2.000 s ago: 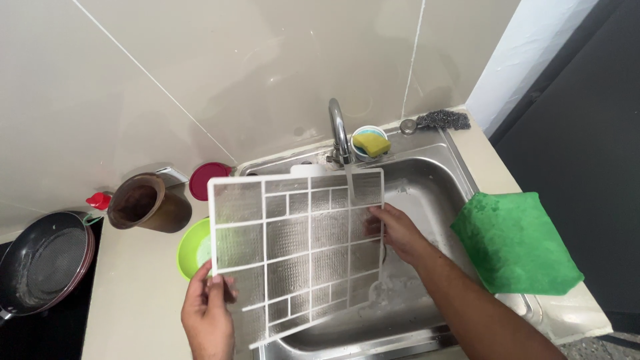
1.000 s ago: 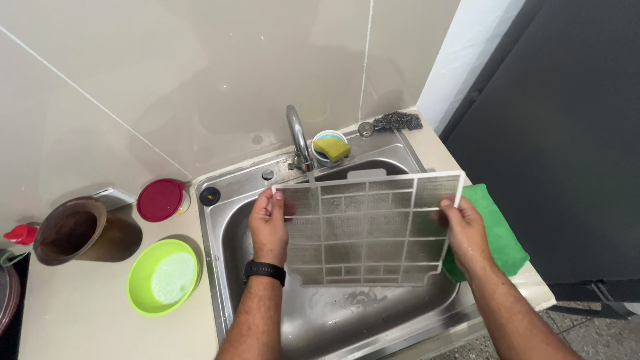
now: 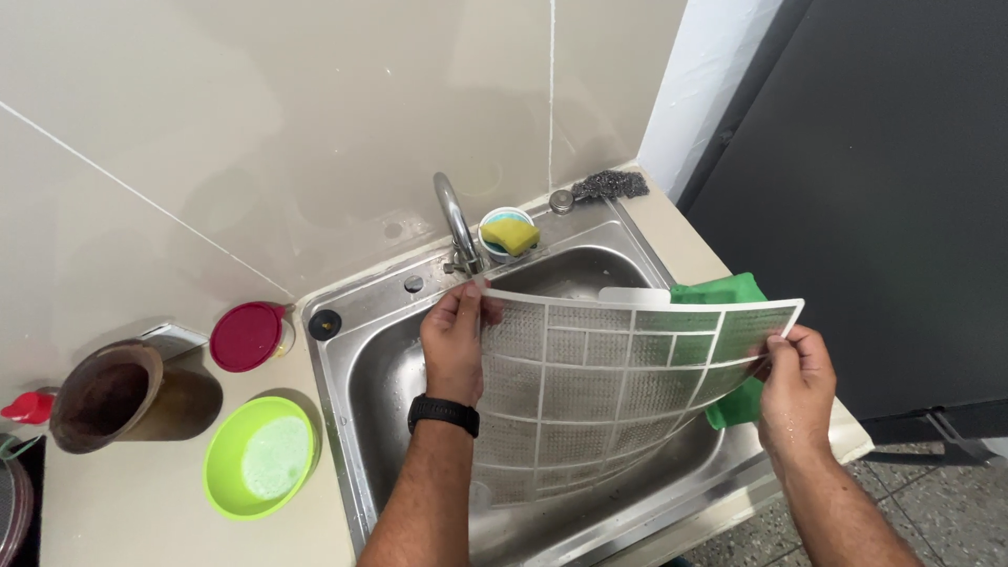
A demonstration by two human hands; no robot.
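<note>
A white plastic-framed mesh filter [image 3: 583,394], bowed and wet-looking, is held over the stainless steel sink [image 3: 386,386]. My left hand [image 3: 455,346], with a black band on the wrist, grips its upper left corner just below the chrome faucet [image 3: 453,209]. My right hand [image 3: 799,386] pinches its right edge near the upper right corner. Behind the filter's right part lies a green cloth [image 3: 732,409] on the sink's right edge. No running water can be made out at the spout.
Behind the sink are a tub with a yellow sponge [image 3: 512,235], a metal strainer [image 3: 561,201] and a dark scouring pad [image 3: 613,184]. Left stand a green bowl of suds [image 3: 224,465], a red-lidded container [image 3: 246,337] and a brown pitcher [image 3: 201,405]. A black stopper [image 3: 324,324] sits on the rim.
The filter has moved right relative to the sink, and it is now bowed. Two seconds ago water ran from the faucet. Both hands have stayed on the filter.
</note>
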